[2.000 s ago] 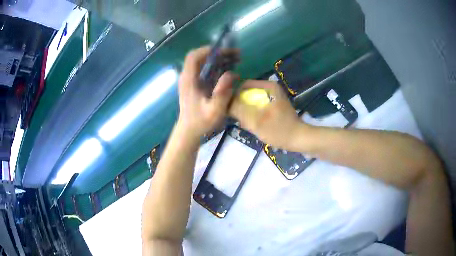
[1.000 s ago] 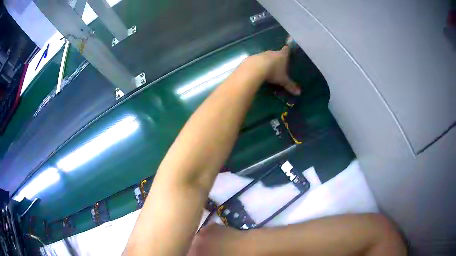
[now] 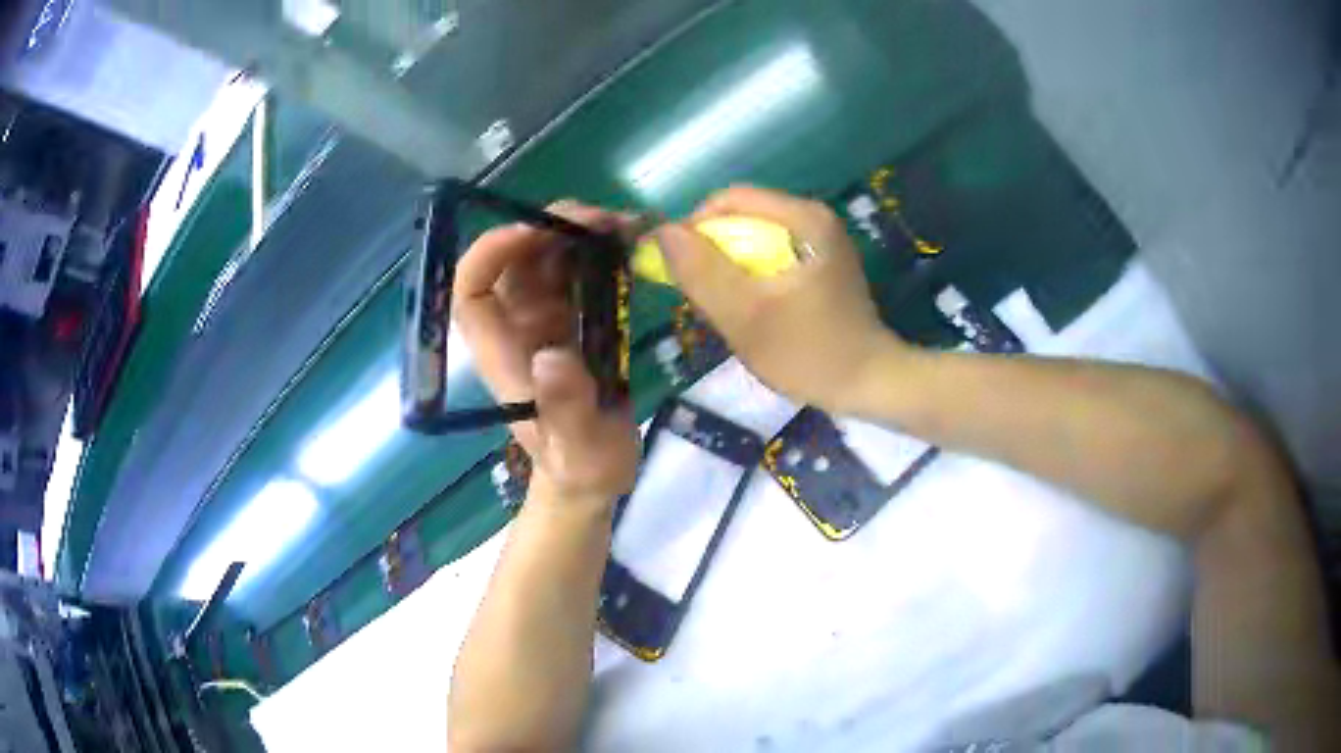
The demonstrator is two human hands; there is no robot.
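Note:
My left hand (image 3: 552, 353) holds up a black phone middle frame (image 3: 427, 331) by its solid end, above the belt. Its large window faces me, tilted. My right hand (image 3: 787, 302) grips a yellow-handled tool (image 3: 735, 244) beside the top of the frame's solid end. The tool's tip cannot be made out. Below, one phone middle frame (image 3: 635, 618) lies on the white cloth (image 3: 897, 618). Another frame (image 3: 824, 478), with a thin yellow-orange line along its end, lies to its right, partly under my right forearm.
The green conveyor belt (image 3: 721, 147) runs diagonally behind my hands with lamp reflections. Several frames lie along it (image 3: 400, 559), toward the lower left and at the upper right. Metal brackets (image 3: 494, 140) stand beyond the belt. A grey panel (image 3: 1206, 162) fills the right side.
My left hand has come back from the far right of the belt and now holds a frame up. My right hand has risen from the bottom edge with the yellow tool showing.

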